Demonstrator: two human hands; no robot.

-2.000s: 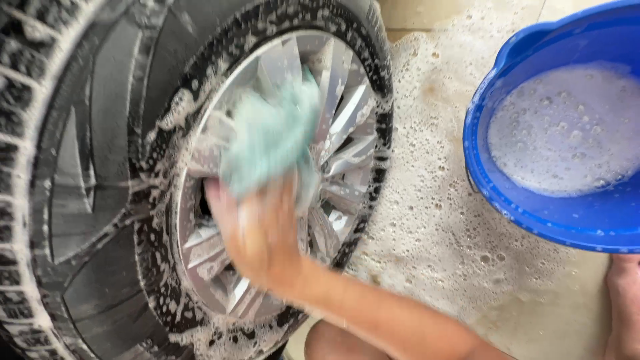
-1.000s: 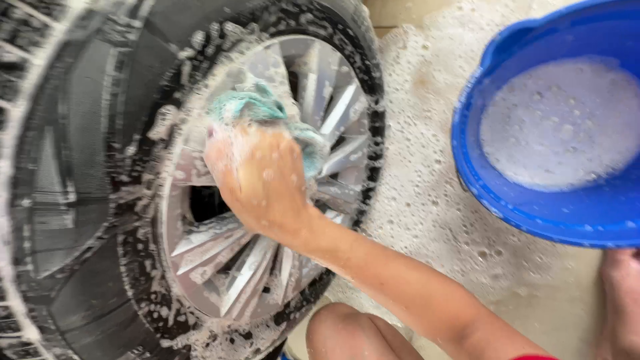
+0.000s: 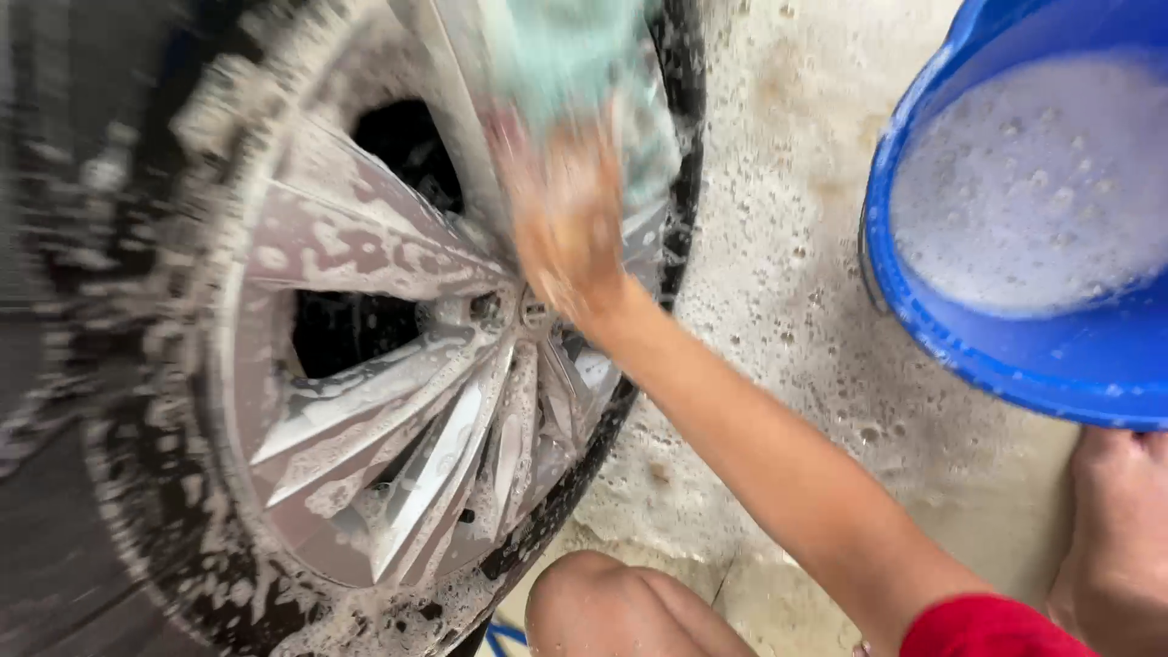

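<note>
My right hand, blurred, holds a light teal cloth against the upper right part of a silver alloy wheel rim. The cloth reaches the top edge of the view, and some of it lies along the rim's right side. Foam and suds coat the spokes and the black tyre around them. Just left of my wrist the round hub cap shows. My left hand is out of view.
A blue plastic basin of foamy water stands at the upper right. Suds spread over the wet tiled floor. A bare knee is at the bottom, a bare foot at the right, and a bit of blue hose or cord near the tyre.
My right hand and the cloth have moved up the wheel from the rim's middle, uncovering the hub cap and left spokes. The wheel appears closer in view.
</note>
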